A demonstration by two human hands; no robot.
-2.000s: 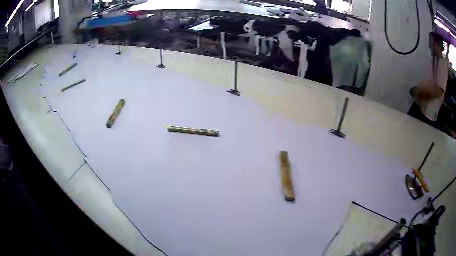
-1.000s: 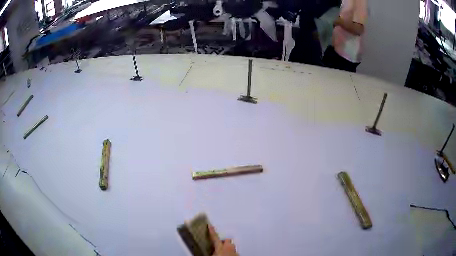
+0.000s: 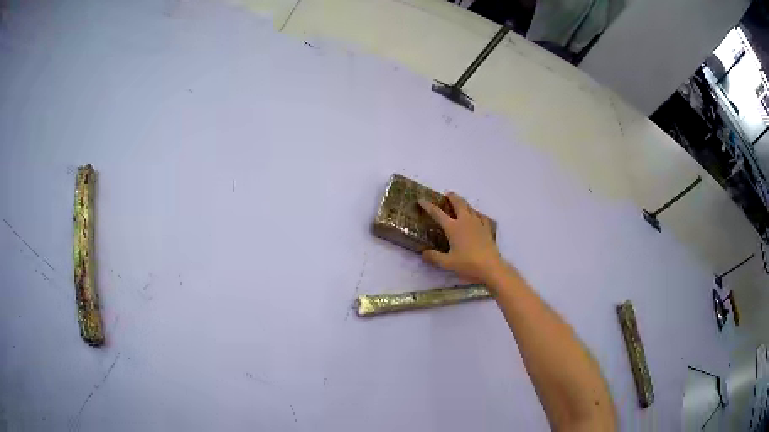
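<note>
A brick-sized block weight wrapped in shiny gold-brown tape lies on the pale lilac paper marker, right of the picture's middle. My right hand is on the block, its fingers over the top and the thumb at the near side. The bare forearm comes in from the bottom right. A gold-brown bar weight lies just below the block, its right end hidden by my wrist. My left hand is not in view.
Other bar weights lie at the left and right. T-shaped stand weights stand along the far edge. An old iron lies at the far right. Pale table surface shows beyond the paper.
The view has moved in closer and tilted. My right hand has carried the block from the near side to beyond the middle bar weight. Two seconds ago neither hand nor block was in view.
</note>
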